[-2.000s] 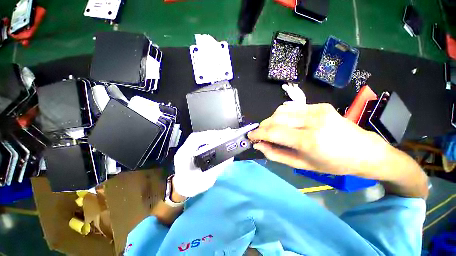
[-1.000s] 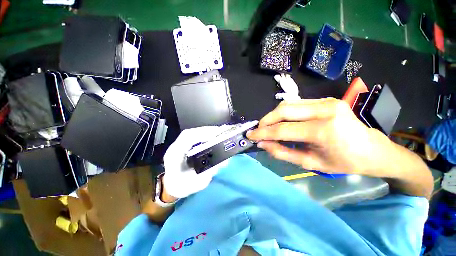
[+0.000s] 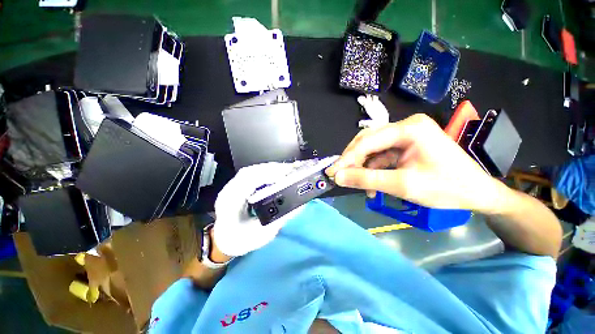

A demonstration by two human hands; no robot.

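Note:
My left hand [image 3: 244,212], in a white glove, holds a flat black electronic unit [image 3: 287,201] edge-on. Its port panel faces up toward me, with a round jack, a wider socket and a ringed jack near the right end. My bare right hand [image 3: 417,163] is at the unit's right end, with thumb and index finger pinched together there. Whether a small part is between the fingertips cannot be told. Beyond them are a black bin [image 3: 369,60] and a blue bin [image 3: 428,67] with small shiny pieces. A crumpled white glove [image 3: 373,111] lies below the black bin.
Stacked black units [image 3: 134,166] stand at the left. A grey square unit [image 3: 263,134] and a white plate with holes [image 3: 258,60] lie ahead. A unit leans beside an orange-red pad [image 3: 462,120] at right. An open cardboard box [image 3: 156,264] is below left. A blue plastic bin [image 3: 417,214] is below right.
The unit stays in my left hand. My right hand's fingers have curled more at its right end. The dark object over the black bin has moved up and away. The blue plastic bin shows more.

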